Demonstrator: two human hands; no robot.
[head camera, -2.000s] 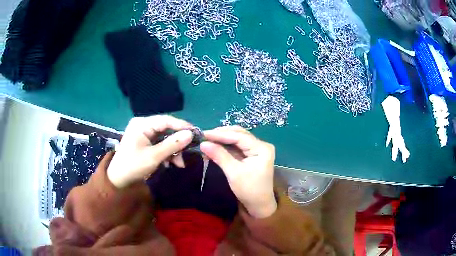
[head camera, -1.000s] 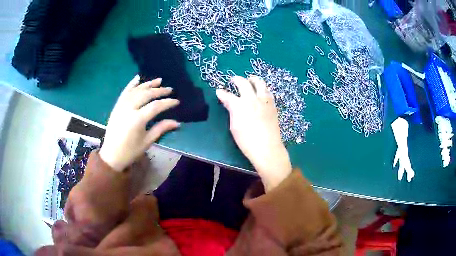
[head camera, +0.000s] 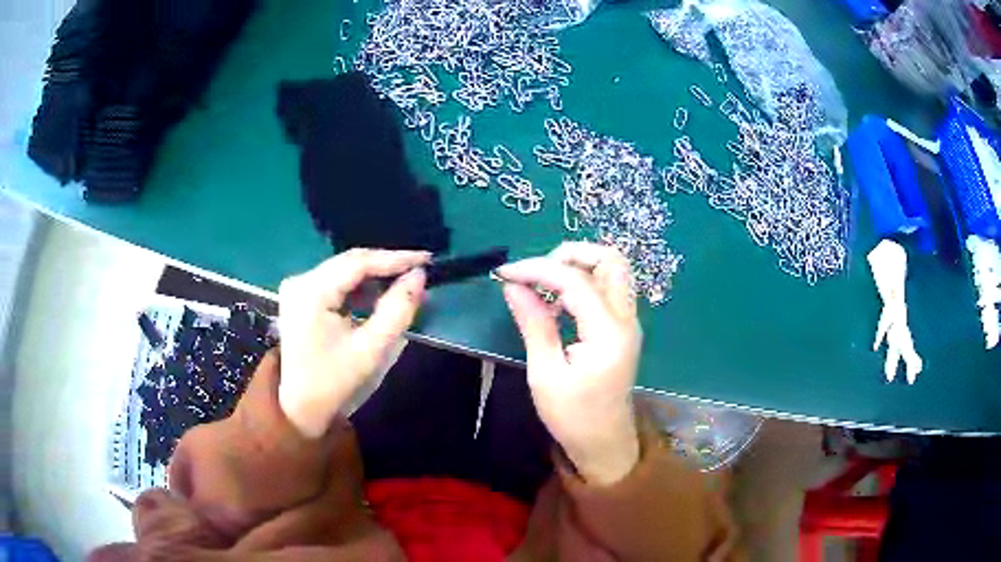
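My left hand (head camera: 353, 329) pinches the left end of a short black strap piece (head camera: 467, 267), held level over the pale table edge. My right hand (head camera: 582, 329) is at the strap's right end, with thumb and forefinger pinched on a tiny metal fitting (head camera: 501, 274); its shape is too small to tell. A flat black ribbed sheet (head camera: 368, 165) lies on the green table just beyond my left hand. A pile of small metal fittings (head camera: 631, 198) lies beyond my right hand. Loose metal hooks (head camera: 472, 49) lie farther back, with several nearer ones between sheet and fittings.
Stacked black strips (head camera: 115, 110) stand far left. A white basket of black pieces (head camera: 192, 379) is below the edge. At right are more hooks (head camera: 796, 203), a clear bag (head camera: 768, 49), blue bins (head camera: 891, 181) and a white glove (head camera: 895, 313). A red stool (head camera: 845, 510) is at lower right.
A second ago both hands were apart over the sheet and the metal piles. They have drawn back to the table edge and together, now with a black strap piece and a tiny fitting.
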